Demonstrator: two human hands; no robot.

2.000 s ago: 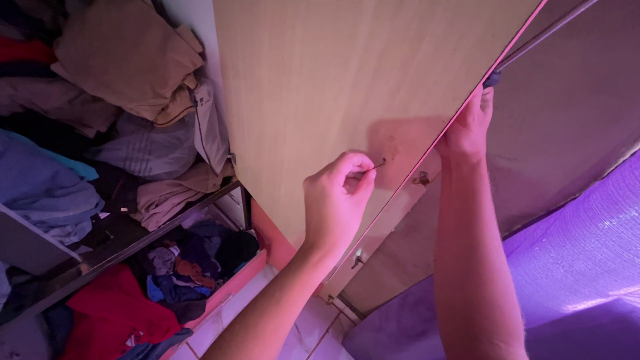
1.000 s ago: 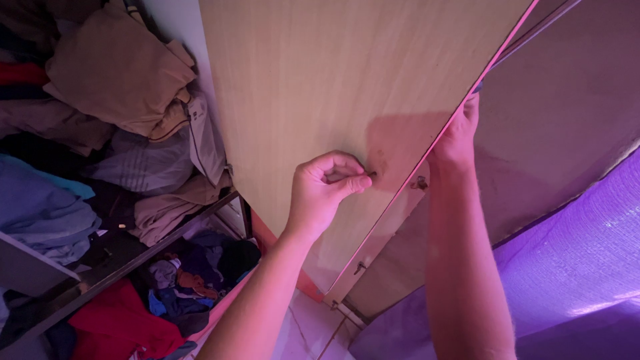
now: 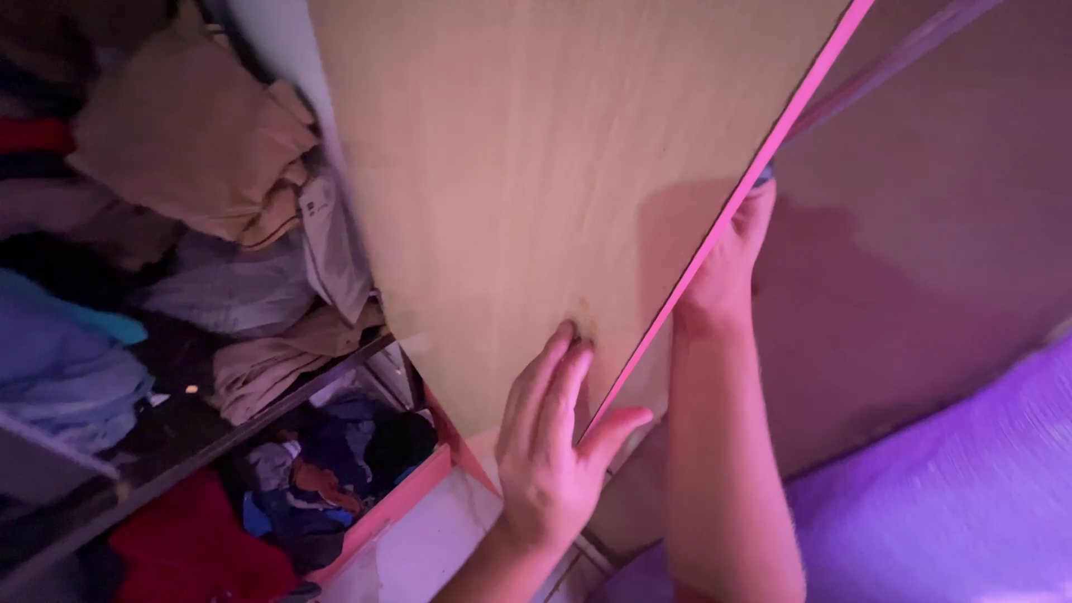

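A pale wood-grain cabinet door with a pink-lit edge stands open across the middle. My left hand lies against its face low down, fingers extended and thumb apart. Two fingertips touch a small dark spot, too small to identify, below faint brown marks on the panel. Behind the door's edge is my right hand, its fingers mostly hidden by the panel. A bit of a dark object shows at its top; whether the hand grips it cannot be told.
Folded brown trousers and blue clothing fill the shelf at left. Below, an open drawer holds jumbled clothes, with a red garment beside them. Purple fabric hangs at the lower right, before a dark brownish surface.
My left hand has gone from a pinch, with a small thin dark item at its fingertips one and two seconds ago, to spread fingers on the panel. My right hand remains behind the door's edge.
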